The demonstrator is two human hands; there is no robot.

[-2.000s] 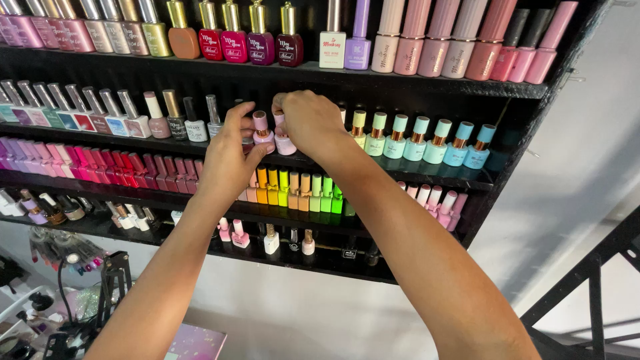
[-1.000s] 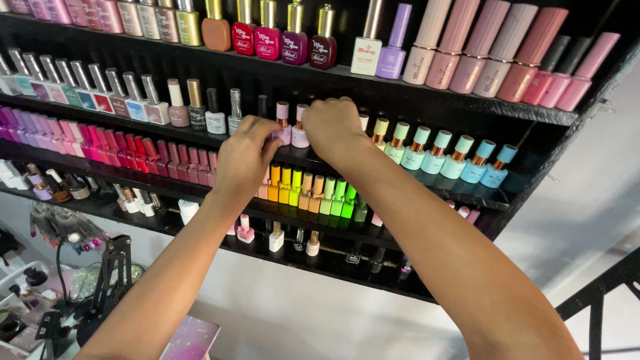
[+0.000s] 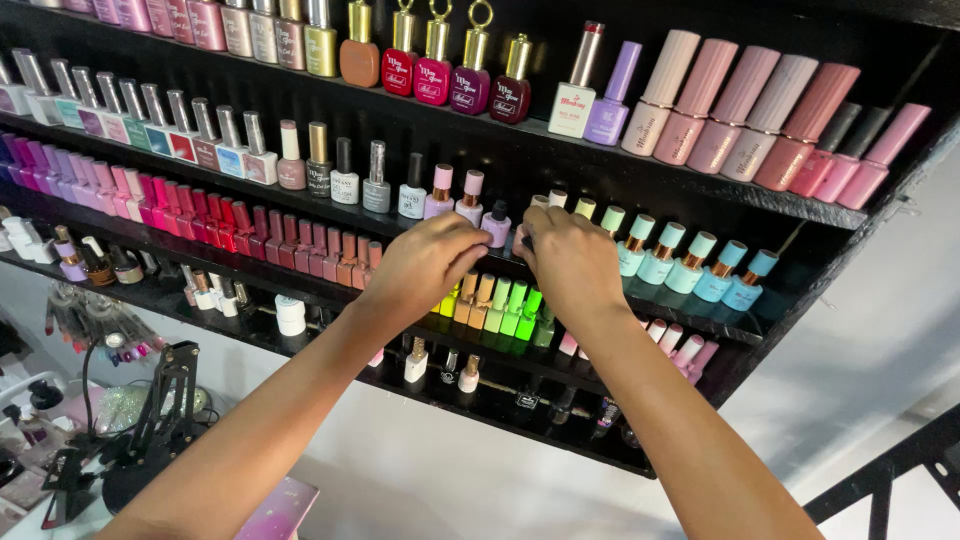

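Observation:
My left hand [image 3: 431, 262] reaches to the second shelf, its fingertips beside a lilac nail polish bottle with a black cap [image 3: 496, 225]; whether it grips the bottle cannot be told. Just left of that bottle stand two lilac bottles with pink caps, one of them [image 3: 439, 192] next to a white bottle with a black cap [image 3: 412, 187]. My right hand [image 3: 566, 259] is at the same shelf, with something dark, perhaps a cap, between its thumb and fingers; the rest is hidden. Mint and blue bottles with copper-collared caps [image 3: 658, 255] stand to its right.
Above is a shelf edge [image 3: 570, 150] with red, purple and pink polish bottles. A lower shelf holds a colour-graded row, with green bottles [image 3: 514, 309] under my hands. At lower left are a black lamp arm [image 3: 161, 405] and a cluttered table; a black metal frame [image 3: 885, 472] stands lower right.
My hands have moved apart from the two pink-capped lilac bottles, which stand uncovered. A black-capped lilac bottle now shows to their right, between my hands.

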